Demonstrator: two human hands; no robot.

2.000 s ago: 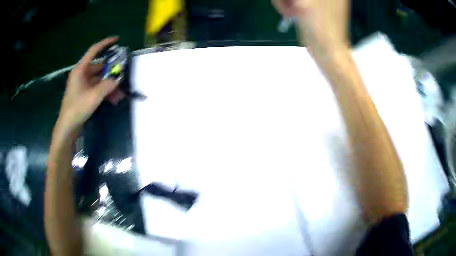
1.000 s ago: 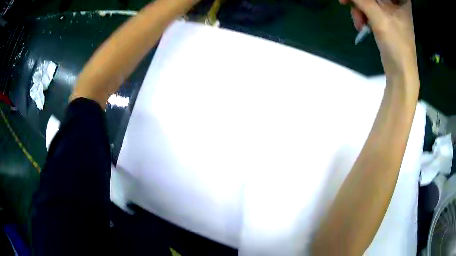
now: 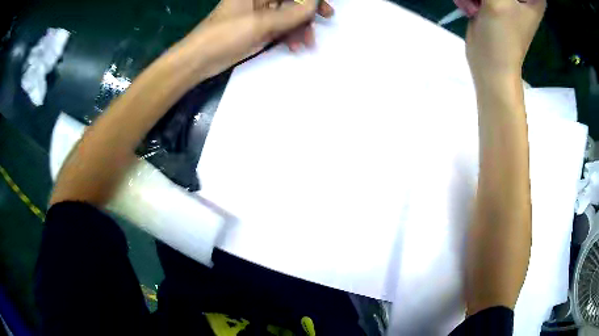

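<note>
My left hand (image 3: 276, 23) is at the top edge, partly cut off. Its fingers are closed on a circuit board, of which only a small yellow part (image 3: 300, 2) shows. A thin dark cord (image 3: 253, 56) runs down from this hand along the wrist. My right hand (image 3: 502, 26) is a fist at the top right, also cut off by the edge. A pale narrow tip (image 3: 451, 17) sticks out of it towards the left; the tool's body is hidden. White sheets (image 3: 315, 157) lie below and between both arms.
A whitish shiny roll (image 3: 167, 207) lies at the near left edge, under my left forearm. Crumpled white tissue (image 3: 44, 65) is at the far left, with more tissue (image 3: 589, 187) at the right. A white fan (image 3: 588, 282) stands at the lower right. The surface is dark and glossy.
My left hand, out of view one second ago, is back at the top edge with the board. The pale tip in my right hand now points left. The roll shows more fully.
</note>
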